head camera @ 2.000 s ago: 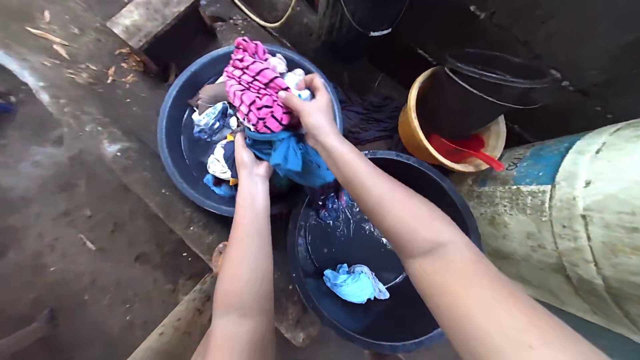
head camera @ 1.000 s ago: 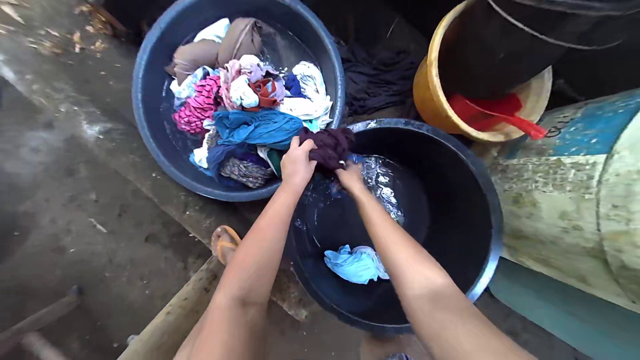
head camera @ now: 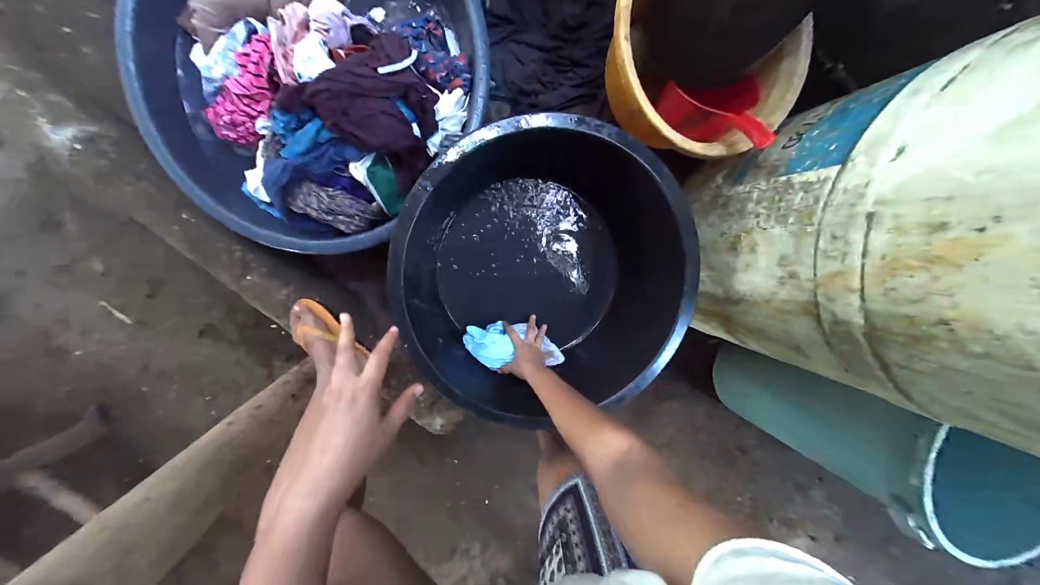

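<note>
My right hand reaches into a black plastic basin and rests on a light blue cloth at the near side of its floor, fingers spread. Whether the fingers grip the cloth I cannot tell. Wet, shiny patches show on the basin's floor. My left hand is raised outside this basin, to its left, with fingers apart and nothing in them. At the upper left a blue plastic basin holds a heap of wet clothes, among them a dark purple garment on top and a pink and black cloth.
A yellow bucket with a red plastic dipper stands behind the black basin. A large weathered drum lies at the right, above a green container. Dark fabric lies beside the blue basin. A wooden pole crosses the lower left.
The dark purple cloth, held in both hands a second ago, now lies on the heap in the blue basin. My right hand has moved down to the light blue cloth; my left hand is empty.
</note>
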